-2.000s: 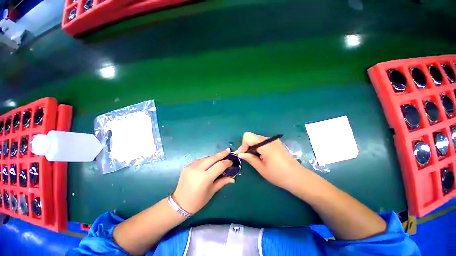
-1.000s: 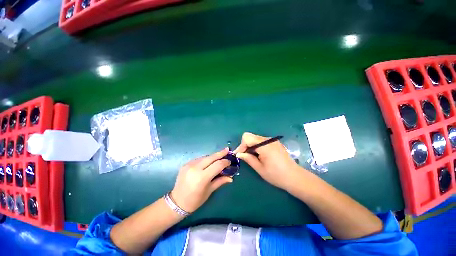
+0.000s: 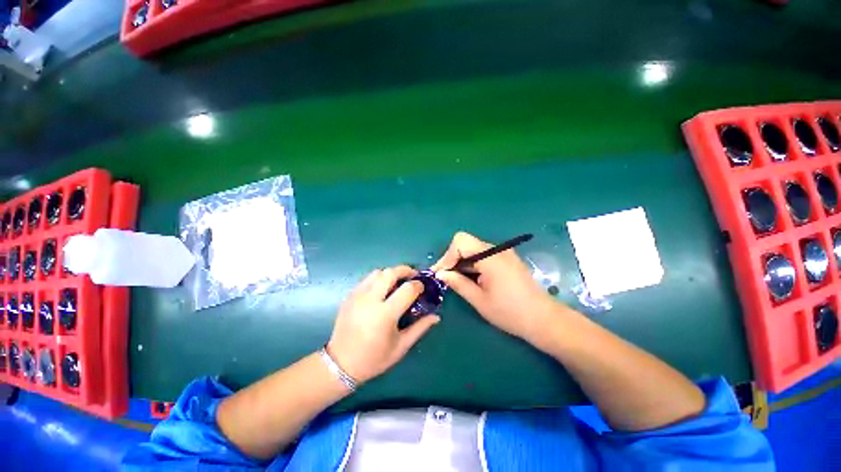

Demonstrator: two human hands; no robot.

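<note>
A round, dark, glossy watch head [image 3: 426,297] is held in the fingertips of my left hand [image 3: 373,323], low in front of my body. My right hand [image 3: 493,284] holds a thin black tool [image 3: 505,246] like a pen. The fingertips of my right hand are at the upper right edge of the watch head. The tool's back end points up to the right. Its working tip is hidden or too small to tell.
Red foam trays with round dark units stand at the left [image 3: 118,304], right [image 3: 728,221] and far left [image 3: 203,20]. A white bottle [image 3: 134,258] lies by the left tray, beside a clear bag with a white sheet [image 3: 247,241]. A white square [image 3: 615,253] and clear scraps [image 3: 590,297] lie right.
My left fingers have shifted on the watch head, and more of its dark face shows. The black tool is tilted a little more steeply. The whole view has shifted slightly.
</note>
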